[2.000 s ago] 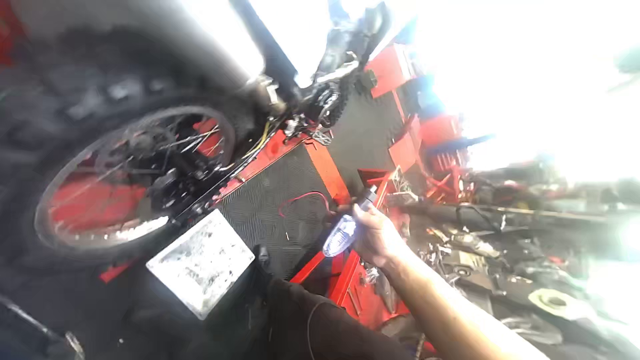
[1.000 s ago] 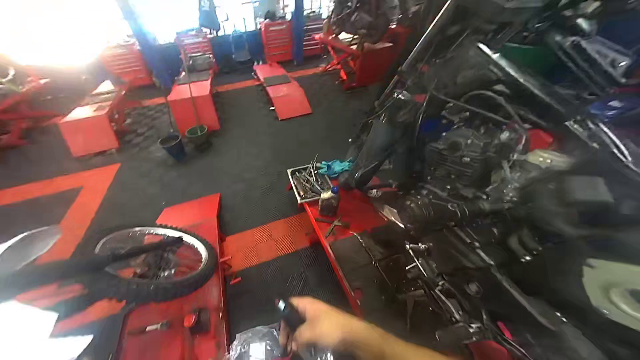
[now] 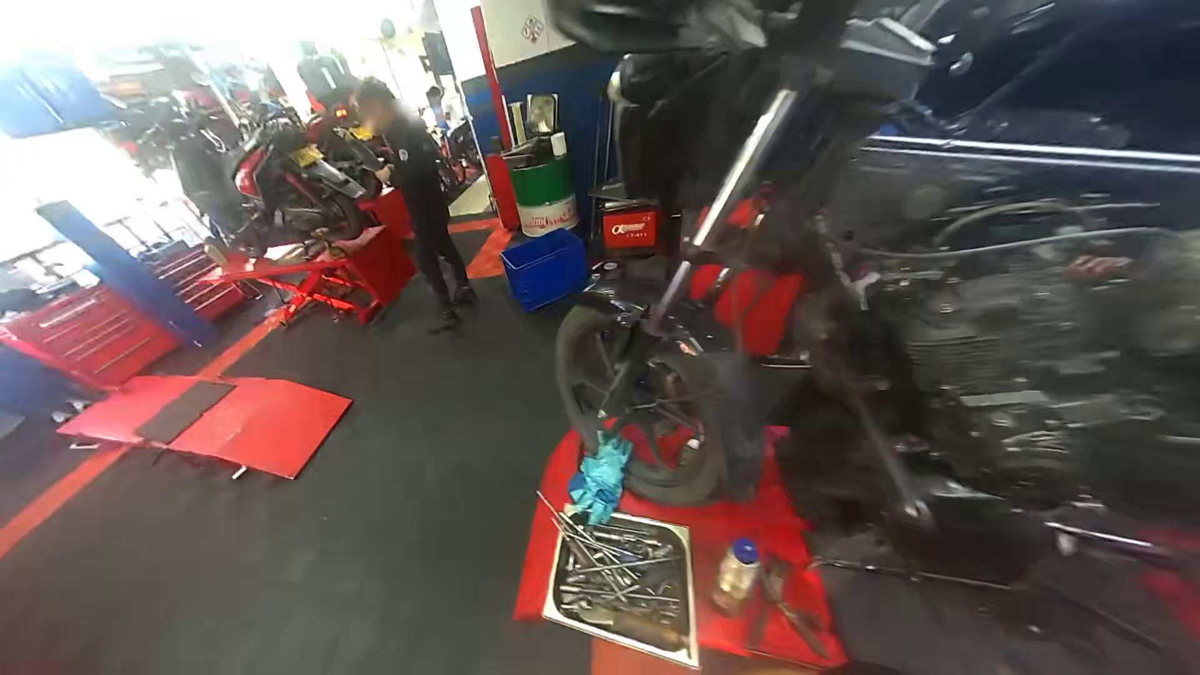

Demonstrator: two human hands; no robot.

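Note:
Neither of my hands can be made out; only a small blurred skin-toned patch shows at the bottom edge. Low in the view, a metal tray (image 3: 692, 600) holds wrenches and other hand tools. Crumpled blue gloves or cloth (image 3: 600, 478) lie at its upper edge. A jar with a blue lid (image 3: 738, 574) stands right of the tray on a red lift platform (image 3: 553, 553), with a plier-like tool (image 3: 792, 619) beside it. Behind them is a motorcycle's front wheel (image 3: 572, 361).
Motorcycle engine parts (image 3: 994, 366) fill the right side, blurred. A blue bin (image 3: 546, 270) and a green and white drum (image 3: 544, 199) stand behind. A person in dark clothes (image 3: 427, 187) is near a motorcycle on a red lift (image 3: 323, 272). A red ramp (image 3: 272, 422) lies left.
The view has swung far round toward the tool tray. The hand that held a dark-ended item with a clear part one and two seconds ago has left the view.

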